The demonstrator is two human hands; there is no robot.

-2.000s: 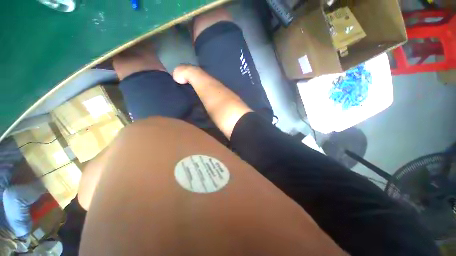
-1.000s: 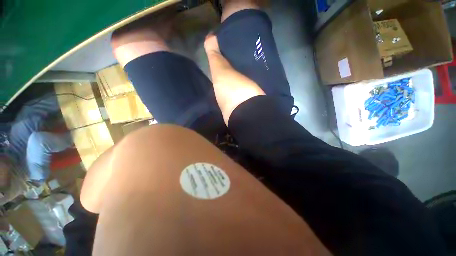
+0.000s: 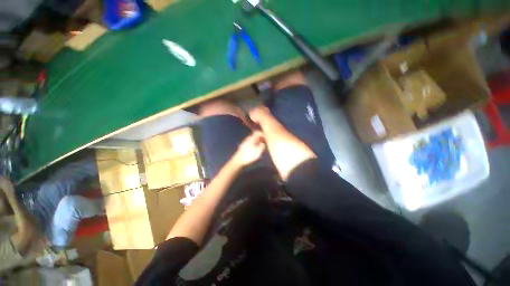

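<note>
My left hand (image 3: pixel 250 148) and my right hand (image 3: pixel 260 115) are close together over my lap, below the edge of the green bench (image 3: pixel 128 84). Both are small and blurred, with fingers curled, and I cannot tell whether either holds anything. Blue-handled cutters (image 3: pixel 243 49) lie open on the bench. A hammer (image 3: pixel 296 42) with a silver shaft and black grip lies to their right, its grip extending over the bench edge. A clear-white oval object (image 3: pixel 179 52) lies left of the cutters.
A blue bin (image 3: pixel 123 14) stands at the back of the bench. Closed cartons (image 3: pixel 126 220) are below it at left, beside a seated person's legs (image 3: pixel 70 215). At right are an open carton (image 3: pixel 363 106) and a white tub (image 3: pixel 478 162) holding blue parts, on the floor side.
The large bare skin area with a round printed patch no longer fills the foreground. My left hand now shows near my right hand. The view has shifted, showing more of the bench, cutters and hammer.
</note>
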